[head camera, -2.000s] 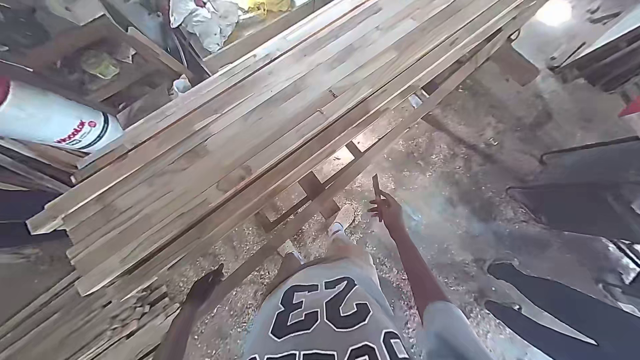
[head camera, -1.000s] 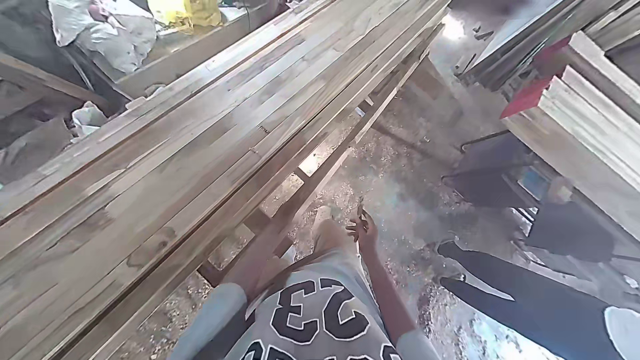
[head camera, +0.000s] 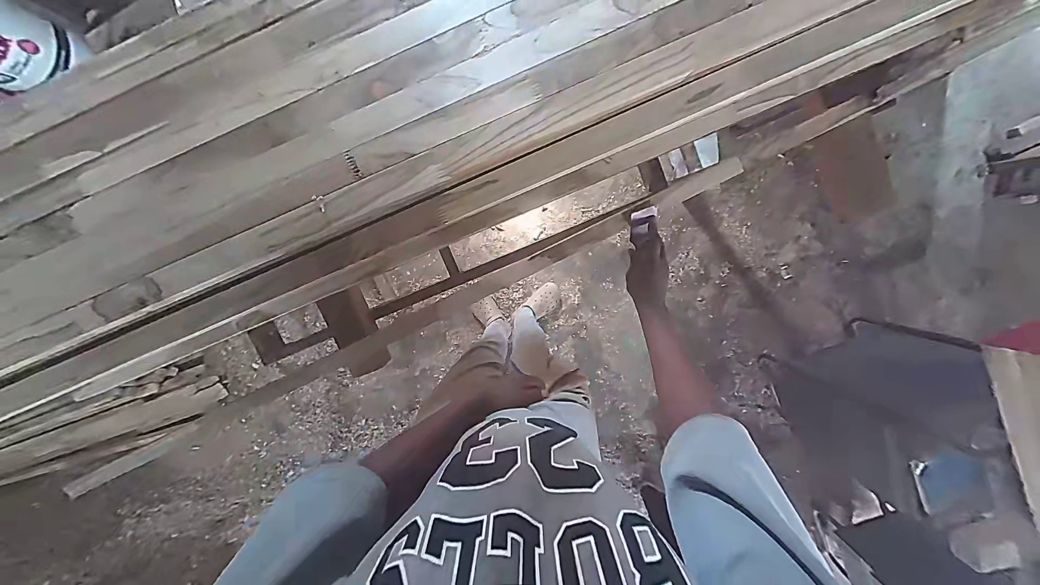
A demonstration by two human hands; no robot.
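Note:
My right hand is stretched forward beside the lower edge of the long wooden boards. Its fingers are closed on a small pale object, perhaps a block or folded piece; its kind is unclear. That object is next to a long, narrow wooden strip running below the boards; whether they touch cannot be told. Close to my body, over the thighs, my left hand is blurred, its fingers not distinct. The boards lie side by side in a wide, flat layer, with knots and grain showing.
Wood offcuts are piled at the lower left. A white container with printing stands at the upper left. Dark covered furniture is on the right. Shavings cover the floor, and wooden supports show under the boards.
My right hand has reached forward towards the boards' edge. My left hand, out beside the boards two seconds ago, is now close to my body. The view has shifted strongly.

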